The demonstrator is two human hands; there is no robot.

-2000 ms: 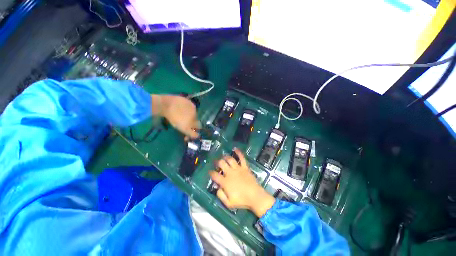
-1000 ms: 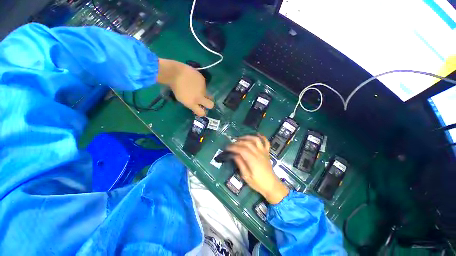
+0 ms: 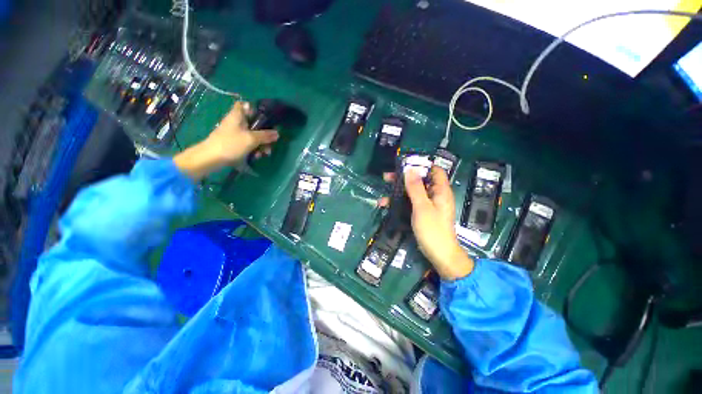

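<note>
My left hand (image 3: 231, 138) is around a dark object that looks like the black barcode scanner (image 3: 265, 114), left of the clear blister tray (image 3: 358, 192). The scanner's shape is partly hidden by my fingers. My right hand (image 3: 432, 219) holds a black handheld terminal (image 3: 399, 202) above the middle of the tray, thumb near its white label. Other terminals lie in the pockets, such as one at the left (image 3: 301, 206) and one at the right (image 3: 529, 232). A white label (image 3: 339, 235) lies in a front pocket without a terminal.
A white cable (image 3: 471, 80) loops down to a terminal behind my right hand. Another white cable (image 3: 187, 58) ends near my left hand. A mouse (image 3: 296, 44) and keyboard (image 3: 408, 58) lie behind. A second tray (image 3: 146, 88) is at the left; a blue stool (image 3: 204, 265) stands below.
My left hand has moved left from above the tray to the scanner. My right hand has raised a terminal from the front row, uncovering the pocket with the label. The view has shifted.
</note>
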